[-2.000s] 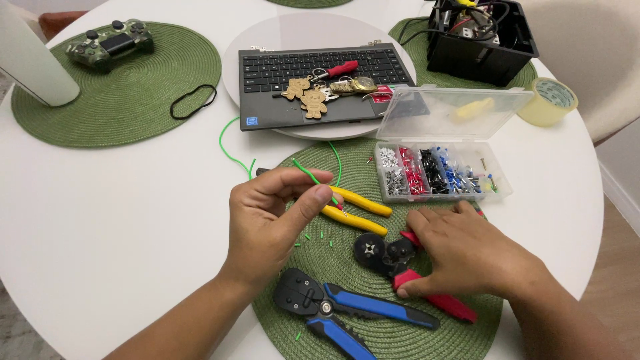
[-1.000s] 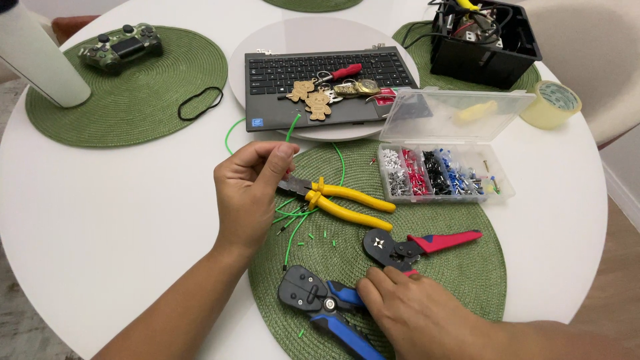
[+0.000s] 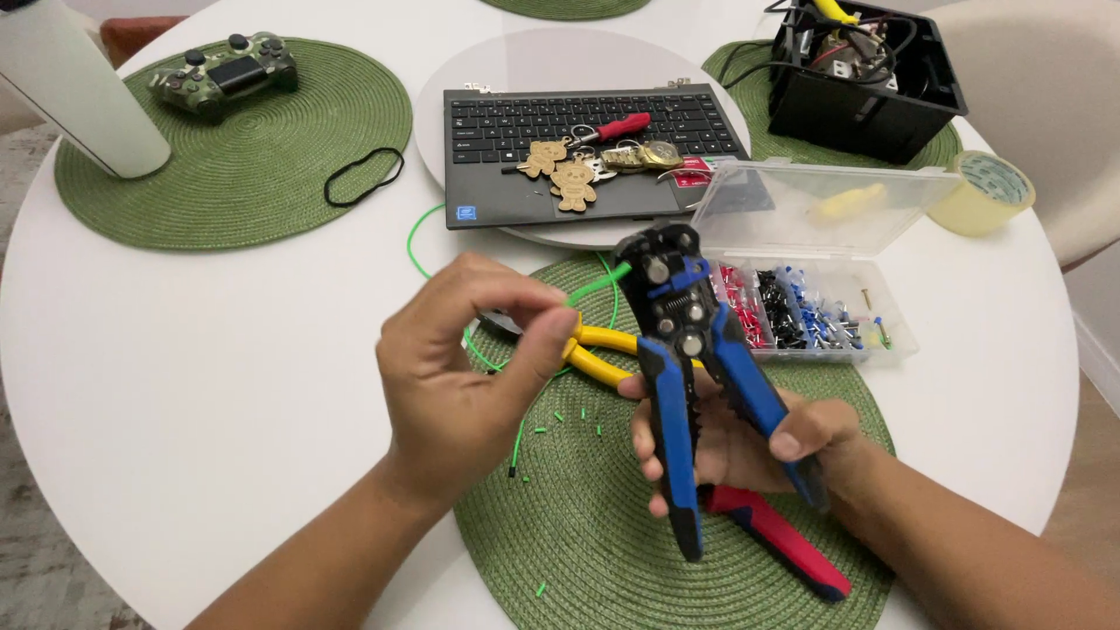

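Observation:
Between its thumb and fingers, my left hand pinches a green insulated wire, whose end touches or nearly touches the jaws of a wire stripper. That blue-and-black self-adjusting wire stripper is upright in my right hand, its handles spread. Yellow-handled pliers lie behind my left hand. Under my right hand is a red-handled crimping tool, its head hidden. Short green insulation pieces are scattered on the green woven placemat. A clear compartment case holds red, black and blue ferrules.
A laptop base bears keychains, a watch and a red-handled tool. Right of it are a black box with wiring and a roll of clear tape. At left are a game controller, a white cylinder and a black elastic loop.
My right hand has lifted the blue-handled stripper from the placemat and brought it up to the wire in my left hand. Earlier, that hand was at the red-handled crimping tool.

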